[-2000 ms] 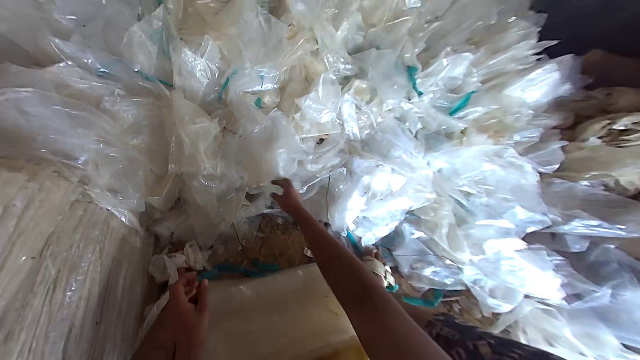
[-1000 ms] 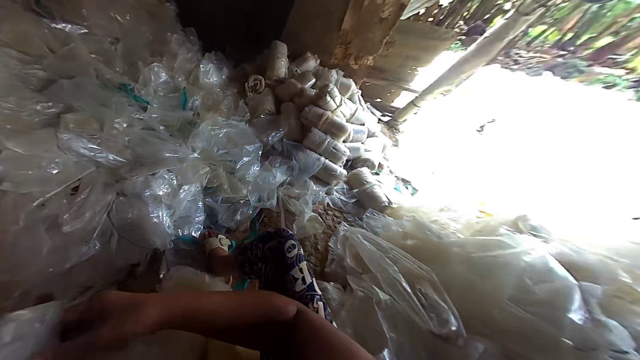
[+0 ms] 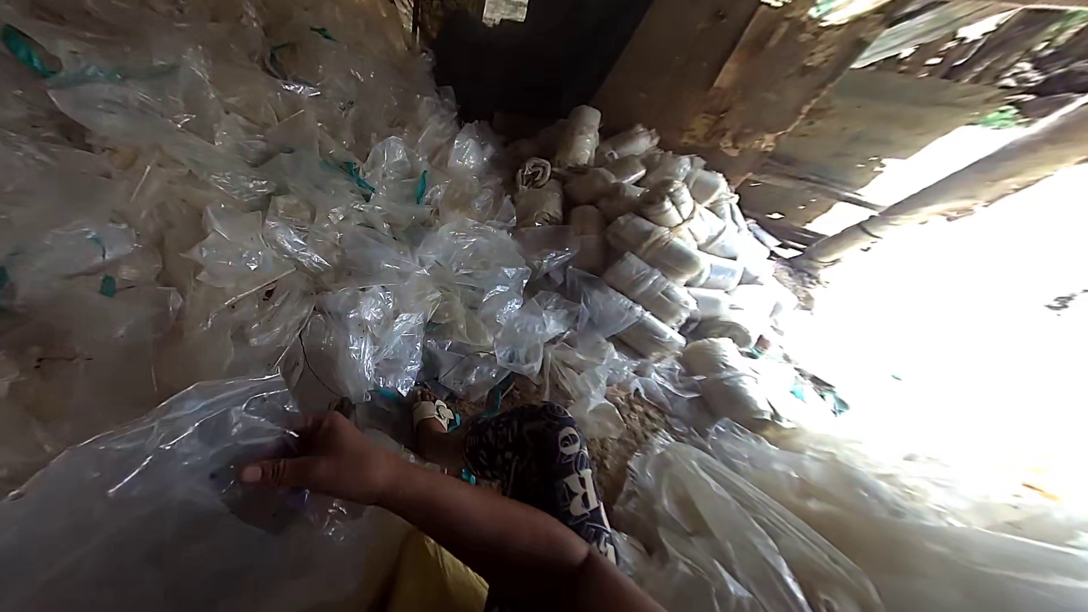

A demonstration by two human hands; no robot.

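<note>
My right hand reaches in from the lower right and grips a clear plastic sheet, its thumb on the near side and the other fingers partly behind the film. The sheet spreads over the lower left of the view. I cannot see my left hand. Beyond the sheet lies a large heap of crumpled clear plastic bags, with teal strips scattered in it.
Rolled plastic bundles are stacked against a worn wooden wall. A sandalled foot and a patterned trouser leg are below. Large plastic sheeting lies at the lower right, a pole at upper right.
The view has swung to the right since two seconds ago. My right hand, empty-looking over the heap then, now holds a clear sheet. My left hand, seen at first, has gone out of sight.
</note>
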